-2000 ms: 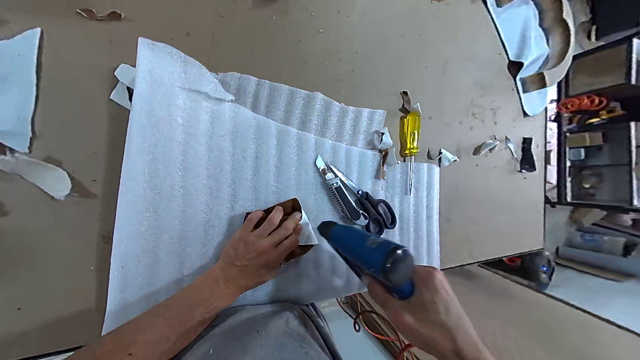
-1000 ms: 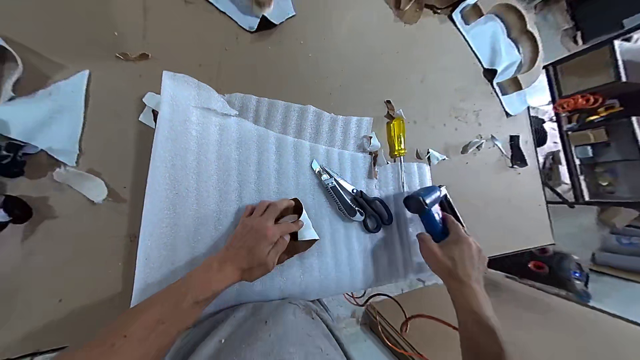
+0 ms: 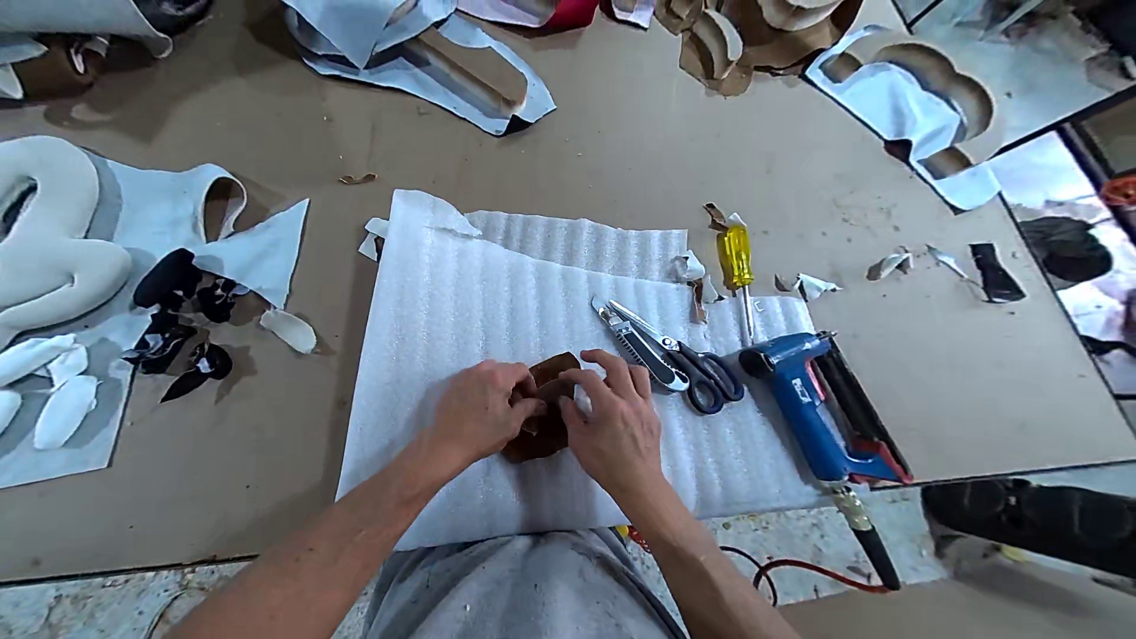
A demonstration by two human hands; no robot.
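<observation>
On a white foam sheet (image 3: 497,311), my left hand (image 3: 484,408) and my right hand (image 3: 617,417) both grip a small brown leather-like piece (image 3: 541,439), one from each side. My fingers cover much of it. Right of my right hand lie a utility knife (image 3: 652,359) and scissors with dark handles (image 3: 706,377), side by side. A yellow-handled screwdriver (image 3: 736,257) points its shaft toward me beyond them. The blue pneumatic stapler (image 3: 812,399) rests at the foam's right edge, its hose fitting over the table edge.
Cut pale sheets and padded shapes (image 3: 53,231) lie at left with black scraps (image 3: 169,342). More cut material (image 3: 444,71) lies along the far side, and a sheet with cutouts (image 3: 914,115) at far right. Small scraps (image 3: 812,286) are near the screwdriver. A red hose (image 3: 825,572) hangs below the edge.
My right hand has let go of the blue stapler, which now lies at the right, and has moved left to the brown piece. My left hand stays at that piece. The view has shifted.
</observation>
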